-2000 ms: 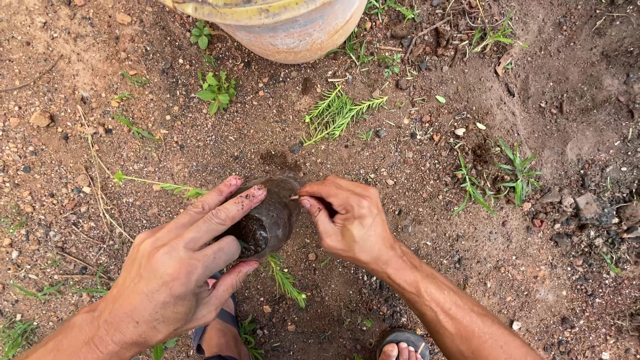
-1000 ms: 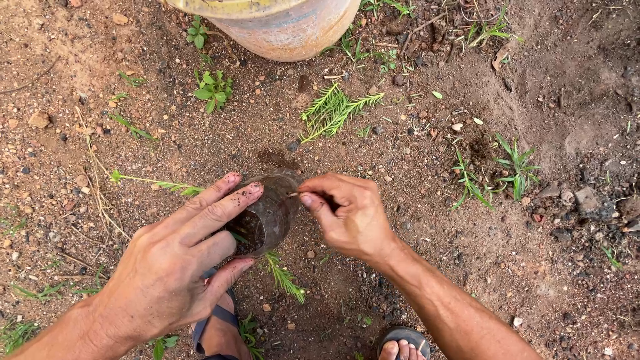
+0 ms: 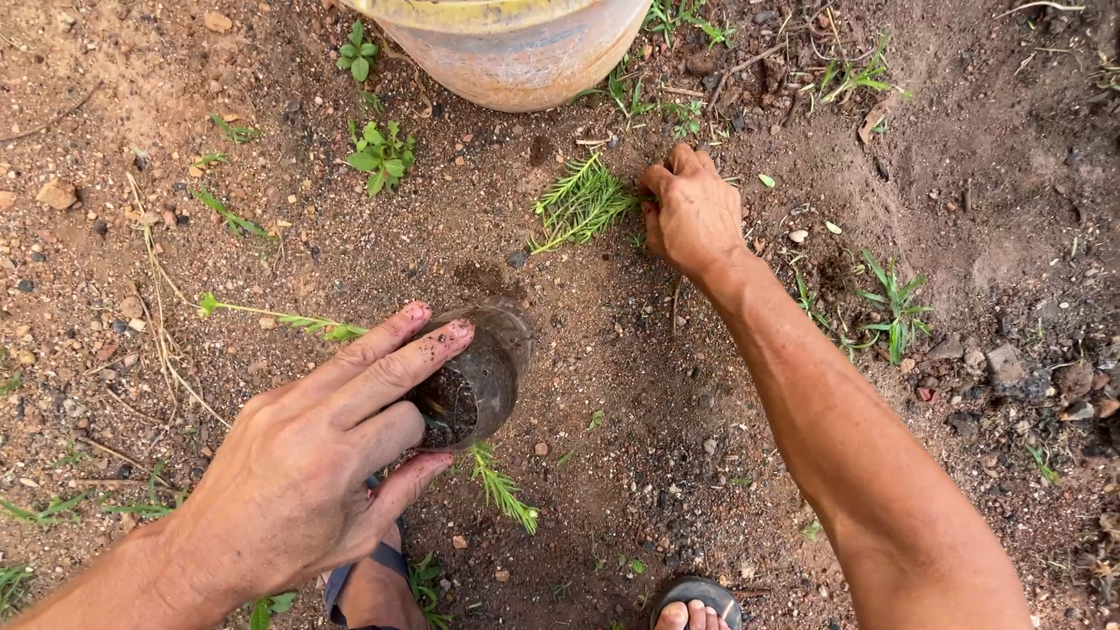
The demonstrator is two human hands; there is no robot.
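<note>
My left hand (image 3: 324,446) grips a dark, translucent plastic pot (image 3: 499,367) that holds soil, its fingers over the top and the thumb at the lower side. One leafy stem (image 3: 289,317) sticks out to the left of the pot, and a feathery green sprig (image 3: 503,490) shows below it. My right hand (image 3: 696,206) is at the right end of a small pile of green cuttings (image 3: 582,206) on the ground. Its fingertips are bent down and hidden, so whether they pinch a cutting does not show.
A worn plastic bucket (image 3: 525,61) with a yellow rim stands at the top. Small weeds (image 3: 381,157), grass tufts (image 3: 894,306) and stones (image 3: 1006,366) dot the bare soil. My sandalled feet (image 3: 697,604) are at the bottom edge.
My right hand has left the pot's right side and moved up to the pile of cuttings. My left hand stays on the pot.
</note>
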